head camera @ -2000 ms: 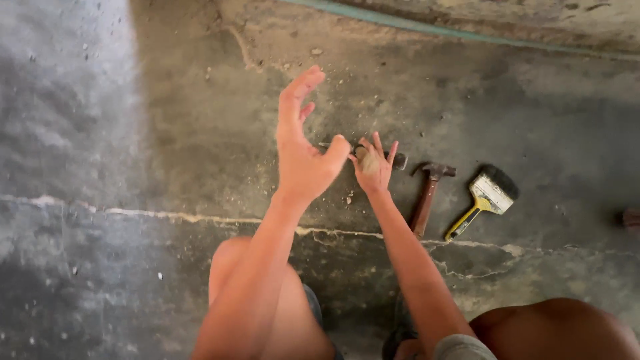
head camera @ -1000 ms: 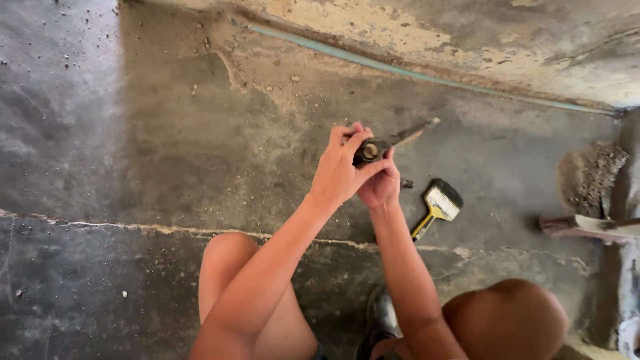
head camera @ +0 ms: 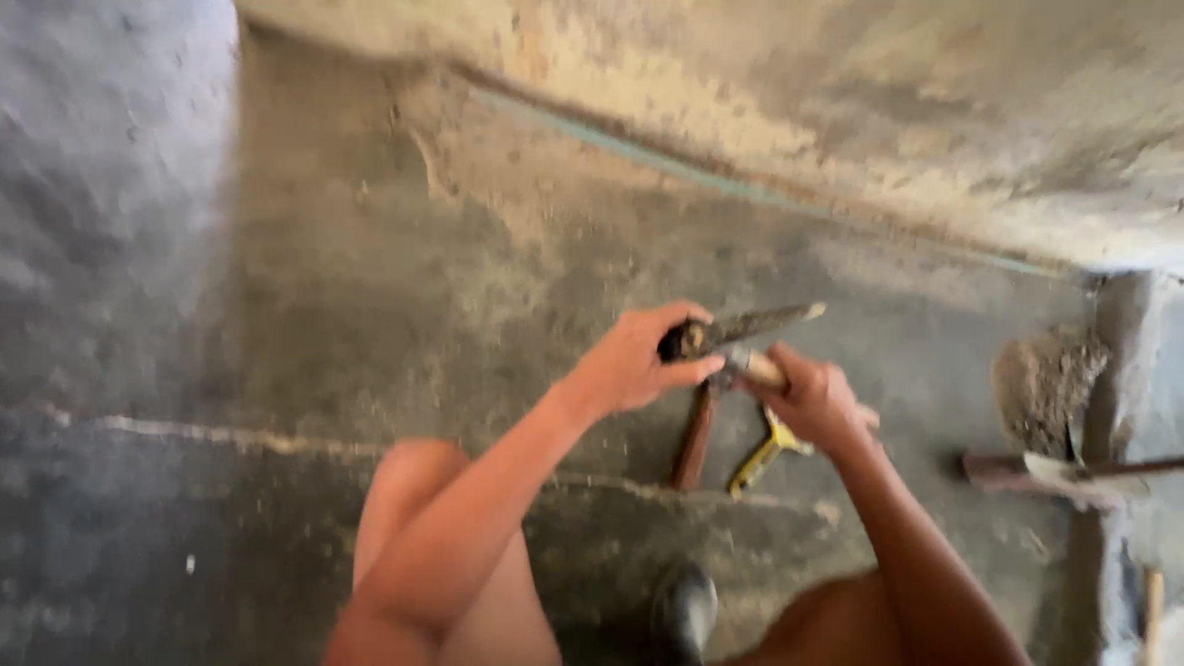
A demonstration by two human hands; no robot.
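Note:
A dirty hammer-like tool (head camera: 689, 340) with a long, narrow, pointed blade is held above the concrete floor. My left hand (head camera: 634, 363) grips its dark head between thumb and fingers, while the blade points right. On the right, my right hand (head camera: 819, 393) is closed around its pale wooden handle, close to the metal collar. Below the hands lies a hammer's red-brown handle (head camera: 696, 439); its head is hidden. Beside it lies the yellow handle of a brush (head camera: 760, 461), whose bristles are hidden behind my right hand and forearm.
A stained wall (head camera: 906, 102) rises at the top, with a blue-green strip (head camera: 647, 157) along its foot. Rubble is heaped (head camera: 1045, 388) at the right, near a reddish piece (head camera: 999, 470) that appears wooden, beside a raised edge (head camera: 1128, 370). A dark boot (head camera: 684, 610) is below.
The view has swung toward the wall and the rubble on the right. My hands, together around the tool a second ago, are now farther apart, the right one on its handle.

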